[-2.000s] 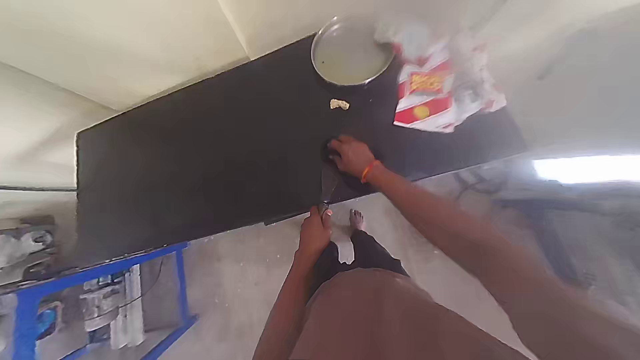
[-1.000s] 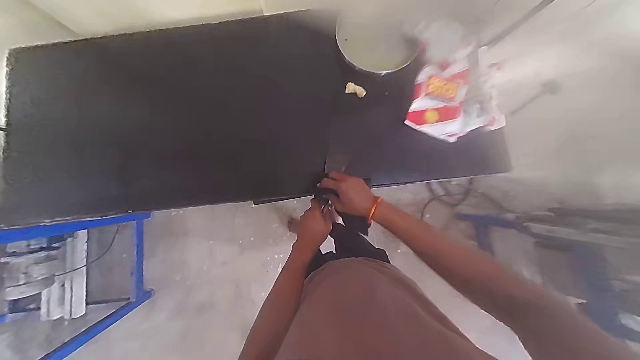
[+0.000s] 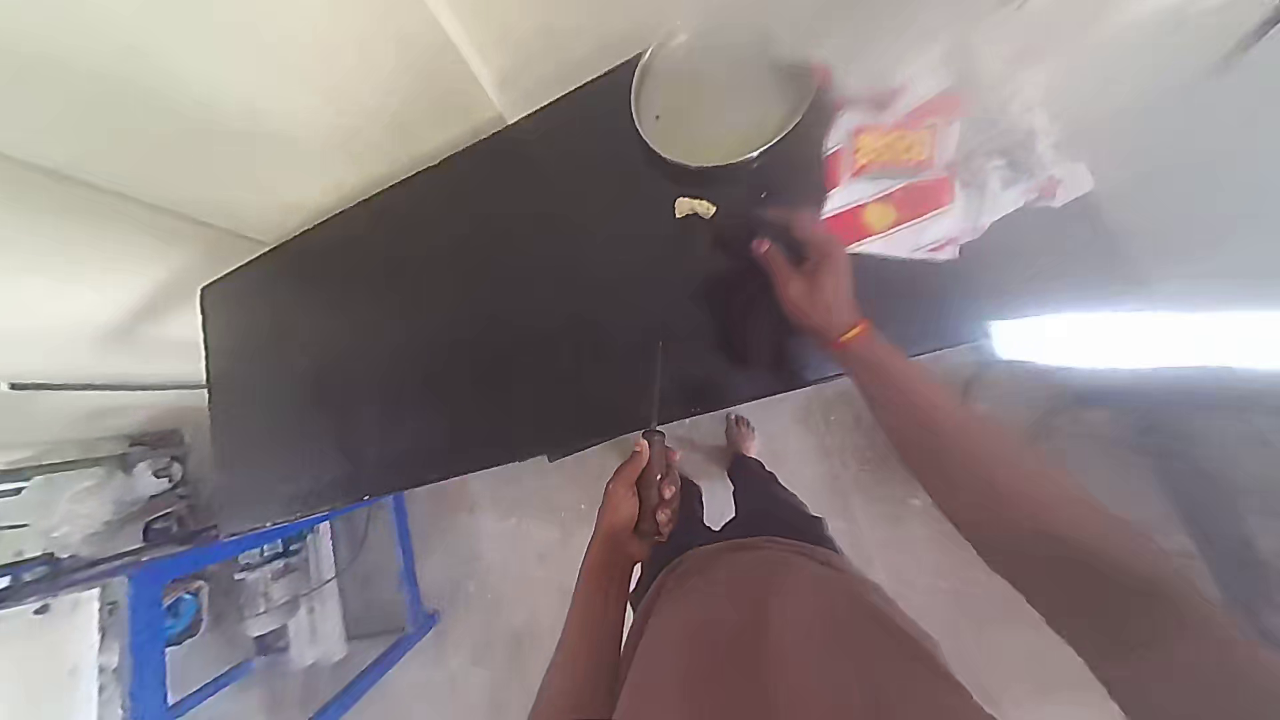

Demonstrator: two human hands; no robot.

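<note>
My left hand (image 3: pixel 645 495) is closed around the dark handle of a thin-bladed tool (image 3: pixel 656 395), perhaps a knife, at the front edge of the black tabletop (image 3: pixel 430 330). Its blade points away from me over the tabletop. My right hand (image 3: pixel 808 275), with an orange band at the wrist, is over the right part of the tabletop, holding a dark, blurred item (image 3: pixel 745 300), seemingly cloth. Just beyond it lies a small pale yellowish piece (image 3: pixel 695 207). A round metal pan (image 3: pixel 725 100) with pale contents stands at the far edge.
Right of the pan lies a red and white plastic packet (image 3: pixel 890 185), with crumpled clear plastic beside it. A blue metal frame (image 3: pixel 145 640) stands at the lower left, with assorted items in and beside it. The wall rises behind the tabletop. My foot (image 3: pixel 740 435) is below the front edge.
My hands were together at the front edge one second ago. My right hand has moved away to the right and farther over the tabletop, while my left stays near the edge.
</note>
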